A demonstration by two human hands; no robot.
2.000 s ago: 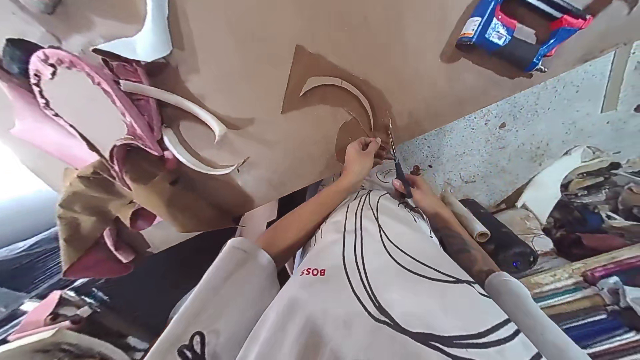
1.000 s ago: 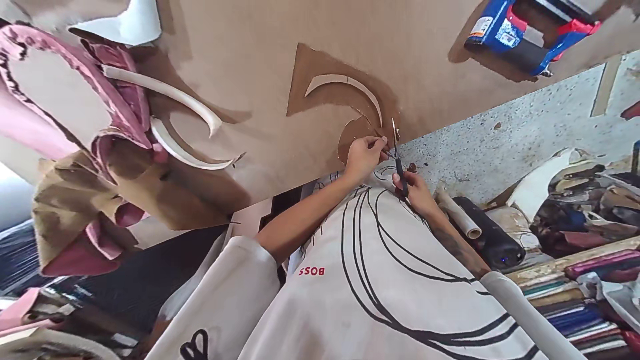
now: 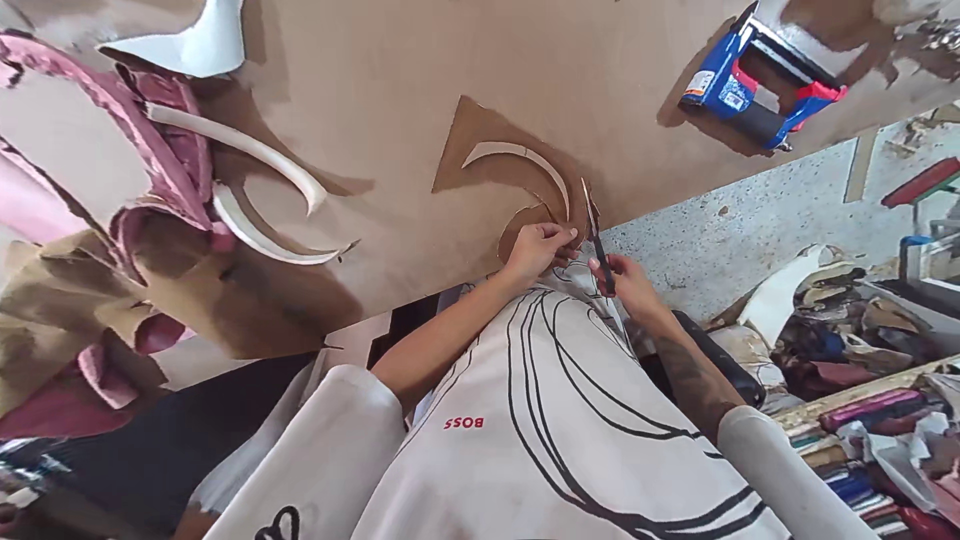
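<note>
My left hand (image 3: 541, 247) pinches the near edge of a flat brown sheet piece (image 3: 469, 139), perhaps leather or card, at the table's front edge. A curved white strip (image 3: 521, 152) lies on that piece, its lower end close to my fingertips. My right hand (image 3: 626, 283) grips the dark handles of a pair of scissors (image 3: 600, 251). The blades point away from me, beside the right edge of the brown piece; whether they touch it I cannot tell. Two more curved strips, one upper (image 3: 247, 146) and one lower (image 3: 259, 244), lie to the left on the brown tabletop (image 3: 360, 75).
A blue and red hand tool (image 3: 739, 94) lies at the back right. Pink and brown material (image 3: 180, 277) is heaped at the left, near a white curved piece (image 3: 202, 45). Scraps (image 3: 847, 330) and stacked coloured material (image 3: 862, 465) are at the lower right, beyond the table's edge.
The scissors have stayed in my right hand near the brown piece, and my left hand still holds its near end. The view has shifted slightly.
</note>
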